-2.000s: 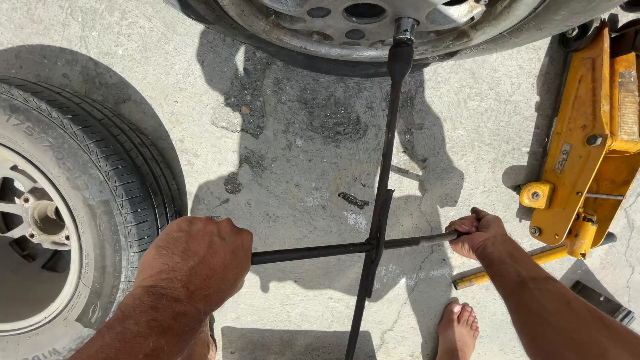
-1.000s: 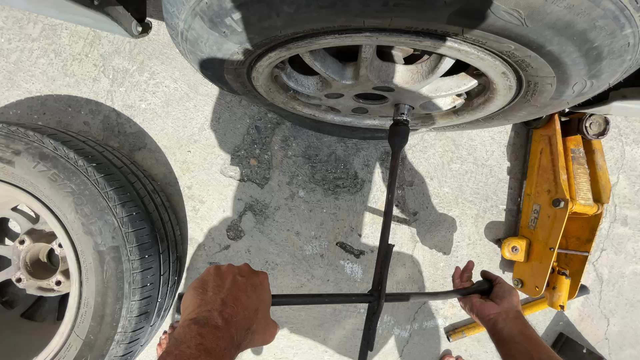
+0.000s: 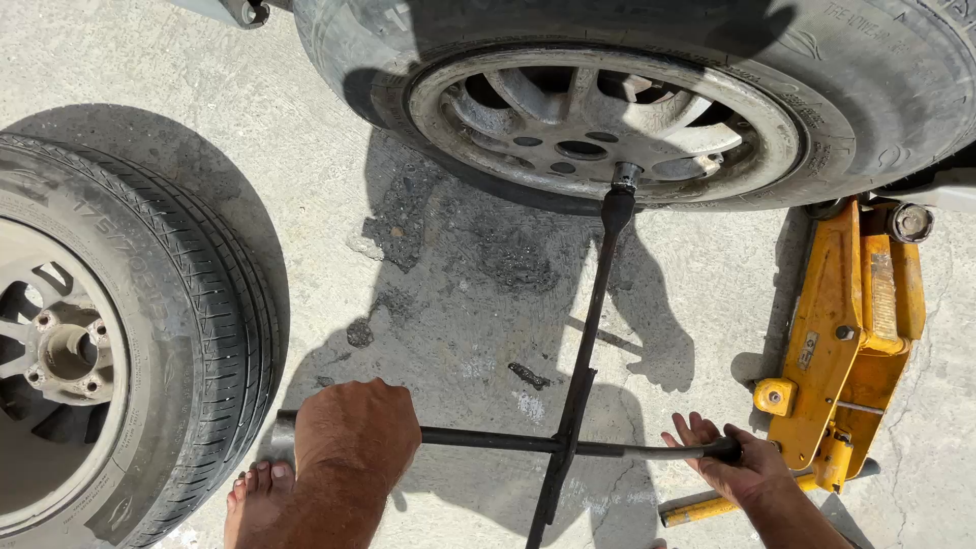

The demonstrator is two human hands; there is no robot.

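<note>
A black four-way lug wrench (image 3: 566, 438) reaches from the lower middle up to the alloy wheel (image 3: 583, 99), its socket on a lug position at the lower right of the hub. My left hand (image 3: 358, 427) is closed around the left end of the cross bar, knuckles up. My right hand (image 3: 724, 457) lies under the bar's right end, palm up; the end rests at the thumb and the fingers are spread apart, not wrapped round it. The wheel's rubber tire (image 3: 877, 99) fills the upper right.
A second wheel with its tire (image 3: 221, 305) lies on the concrete at the left. A yellow floor jack (image 3: 823, 343) stands at the right beside the mounted wheel, with a yellow bar (image 3: 701, 511) near it. A bare foot (image 3: 259, 496) is by my left hand.
My right hand's fingers were curled round the bar's right end two seconds ago and are now spread. My left hand stays on the left end. The view has tilted up towards the wheel.
</note>
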